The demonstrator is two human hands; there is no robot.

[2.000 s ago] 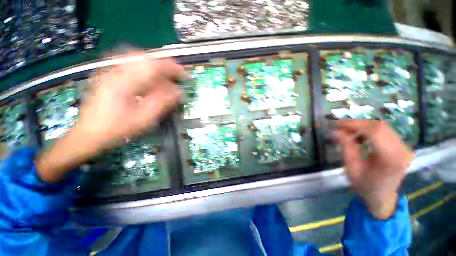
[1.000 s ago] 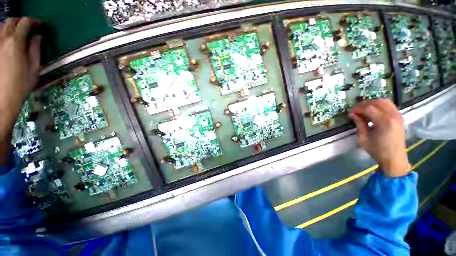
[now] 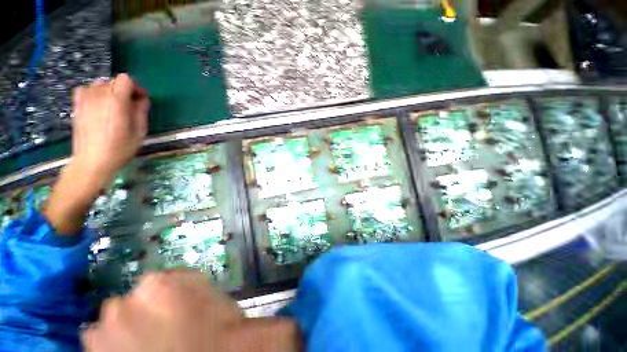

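Green circuit boards (image 3: pixel 280 167) sit in flat carriers (image 3: pixel 323 190) with dark edges along the line. My left hand (image 3: pixel 110 124) is over the green mat near the dark pile, its fingers curled; whether it holds anything cannot be told. My right hand (image 3: pixel 165 316) is blurred, low at the left, in front of the boards' near edge, with its sleeve crossing the near rail. Its fingertips are hidden or blurred, so its grip cannot be told.
A pile of silvery parts (image 3: pixel 295 55) lies on the green mat (image 3: pixel 419 55) beyond the far rail (image 3: pixel 344 110). A pile of dark parts (image 3: pixel 55 89) is at the far left, with a blue cord (image 3: pixel 38 34) above it. Yellow floor lines show at lower right.
My right hand has swung from the right side across to the lower left. My left hand shows farther right, with fingers curled. The view has shifted, showing more of the silvery pile.
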